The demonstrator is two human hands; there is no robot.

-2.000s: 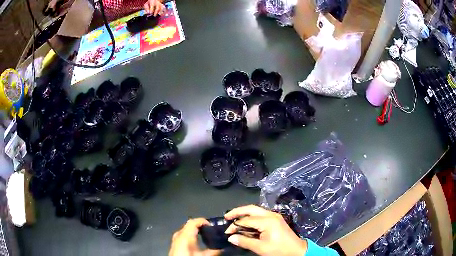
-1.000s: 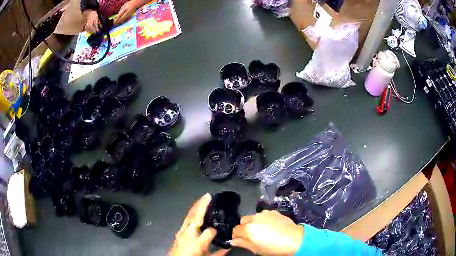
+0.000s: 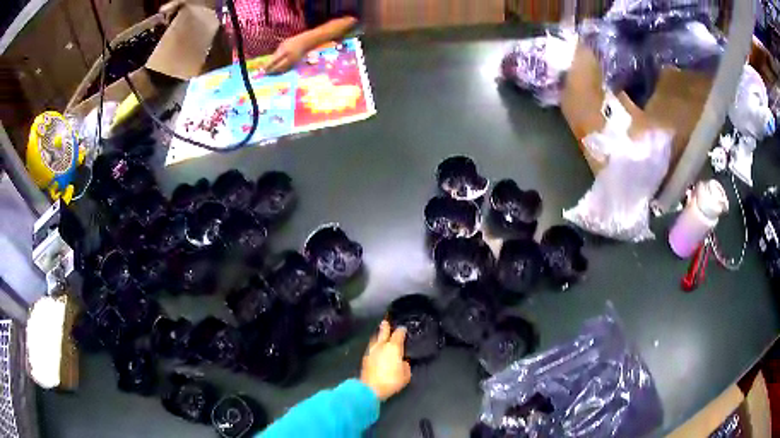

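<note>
My left hand [image 3: 387,364], in a teal sleeve, reaches in from the lower left. Its fingertips hold the near left rim of a black round housing [image 3: 419,329], which stands open side up at the front left of the centre group. More black housings [image 3: 463,260] stand close together behind and to its right. My right hand is out of the picture. A small dark tip [image 3: 426,428] shows at the bottom edge; I cannot tell what it is. A clear poly bag with dark contents [image 3: 590,376] lies to the right.
Loose black housings [image 3: 192,267] fill the left. A white translucent bag [image 3: 624,184] leans by a carton [image 3: 586,111] at the back right. A pink bottle [image 3: 694,224] and red-handled tool [image 3: 695,265] stand right. Another person's arm rests over a printed sheet [image 3: 269,98].
The view has shifted, so the bench things sit lower and further right. The housing from both hands now stands at the group, held by my left hand. My right hand has left the picture.
</note>
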